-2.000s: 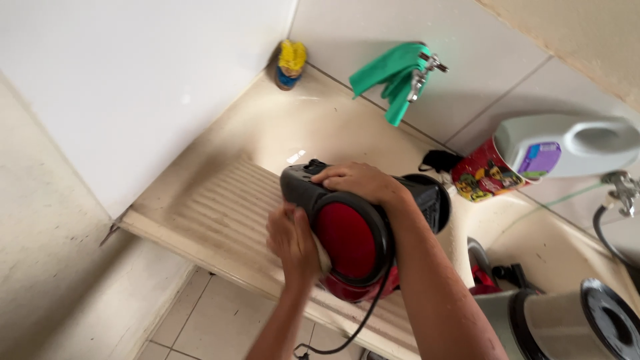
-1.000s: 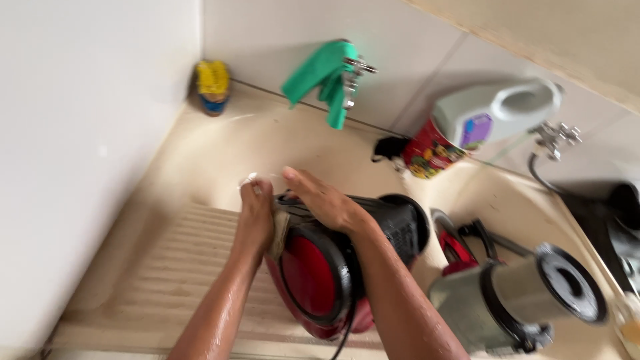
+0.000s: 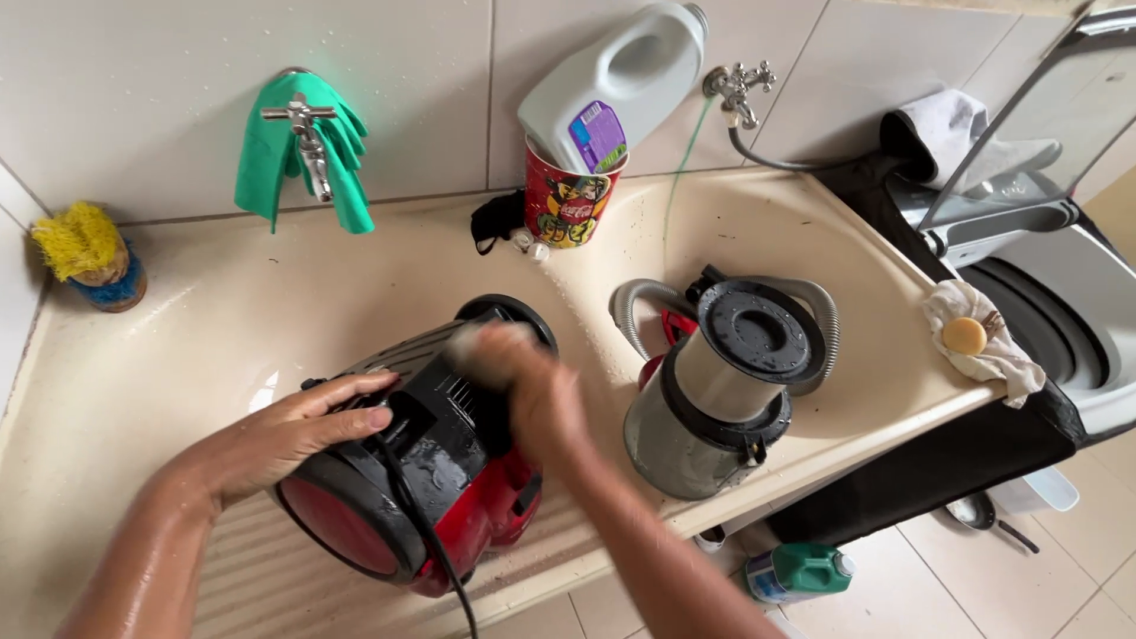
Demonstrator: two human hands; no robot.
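Note:
A wet red and black vacuum cleaner body (image 3: 444, 461) lies tilted on the ribbed part of the cream laundry sink (image 3: 231, 342). My left hand (image 3: 302, 426) rests on its black upper side, fingers spread, near the power cord (image 3: 413, 506). My right hand (image 3: 515, 355) is blurred over the black vented part; something pale shows at its fingers, too blurred to name. To the right stands the clear dust canister (image 3: 701, 417) with its black round lid (image 3: 761, 328). Behind it a grey corrugated hose (image 3: 821, 319) curls in the right basin.
Green rubber gloves (image 3: 346, 169) hang on the left tap (image 3: 311, 146). A grey plastic jug (image 3: 612, 80) stands in a red printed bucket (image 3: 568, 204) by the wall. A yellow and blue brush (image 3: 89, 253) is at the far left. An open washing machine (image 3: 1065, 293) adjoins the right side.
My right hand has moved onto the vented part of the vacuum body. My left hand has come to rest flat on its upper side. The view has shifted to the right.

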